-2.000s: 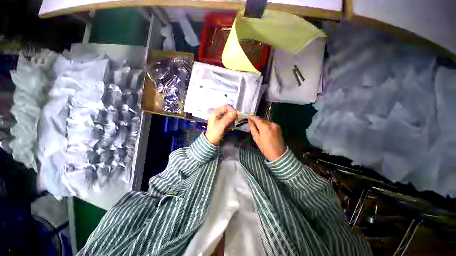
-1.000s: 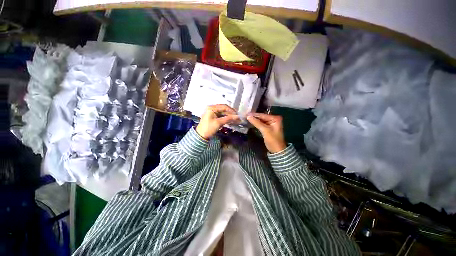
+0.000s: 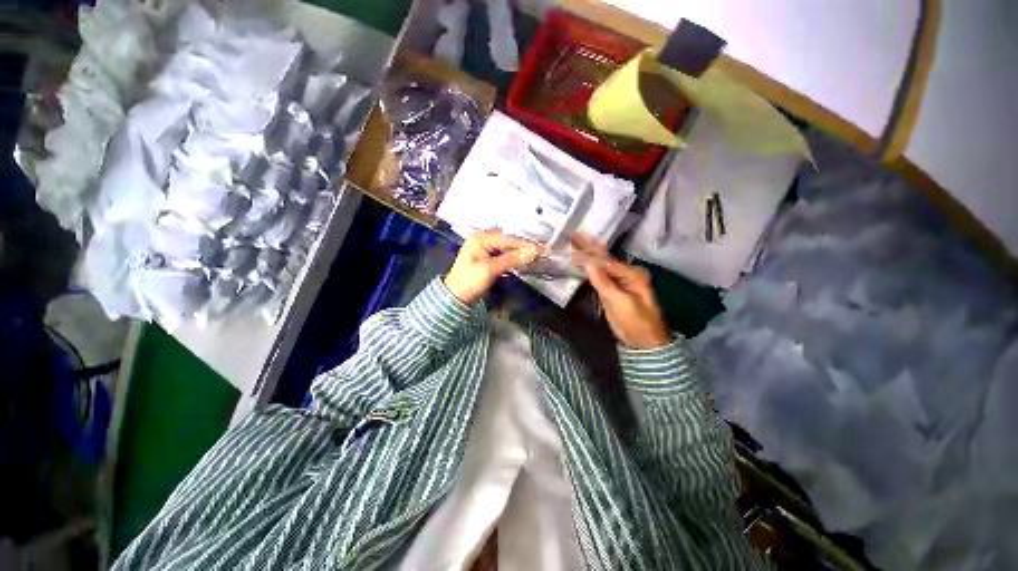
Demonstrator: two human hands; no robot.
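Note:
My left hand (image 3: 488,264) and my right hand (image 3: 621,292) meet in front of my chest. Between their fingertips they hold a small pale, thin item (image 3: 555,262), too small and blurred to name; it looks like a strip or small packet. The fingers of my right hand are blurred. Just beyond the hands lies a stack of white printed sheets (image 3: 499,184) with grey shapes. A brown open carton (image 3: 367,164) with glinting clear and purple packets stands left of the sheets.
A red basket (image 3: 527,93) with brass-coloured parts stands behind the sheets. A yellow sheet (image 3: 625,106) hangs over it from the shelf edge. Two dark pins (image 3: 714,216) lie on a white pad. Whitish bags lie left (image 3: 223,190) and right (image 3: 848,335). Blue bins (image 3: 346,284) are below.
The view has turned, so the bench appears tilted. Both hands stay together at the small pale item; the fingers of my right hand have shifted and are now blurred.

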